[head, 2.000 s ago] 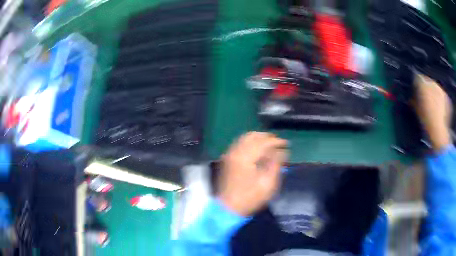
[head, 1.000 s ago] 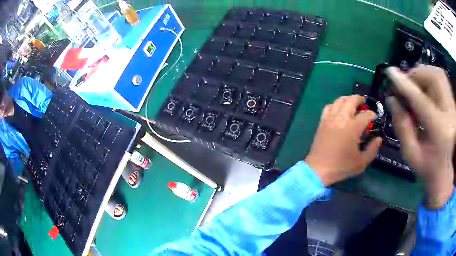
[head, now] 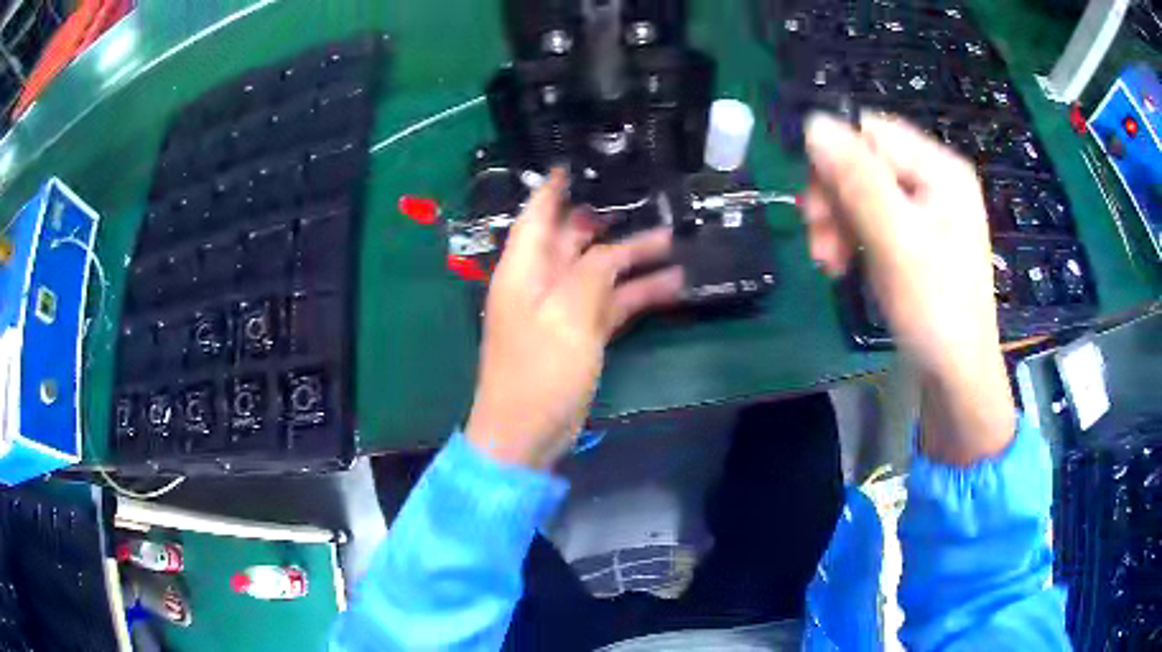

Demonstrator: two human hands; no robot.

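Note:
The black clamping fixture [head: 612,140] stands on the green bench in front of me, with lettering on its front edge. Its red-tipped toggle clamps [head: 478,238] sit at the sides, the left red tips sticking out. My left hand [head: 548,318] is over the fixture's front left part, fingers apart, with nothing visible in it; it hides part of the fixture. My right hand [head: 907,223] is blurred, right of the fixture over the left edge of the right blister tray [head: 1019,204]. Its fingers are bent, and I cannot tell whether they hold something. Dark modules fill many pockets of that tray.
A left blister tray [head: 236,217] holds several modules [head: 303,397] in its front rows. A white cylinder [head: 728,135] stands beside the fixture. Blue-and-white control boxes [head: 49,318] are at both sides. Red-and-white bottles [head: 270,582] lie on a lower green surface.
The view has swung right. Both hands were together at the fixture; now my right hand is away over the right tray, and my left hand has opened over the fixture.

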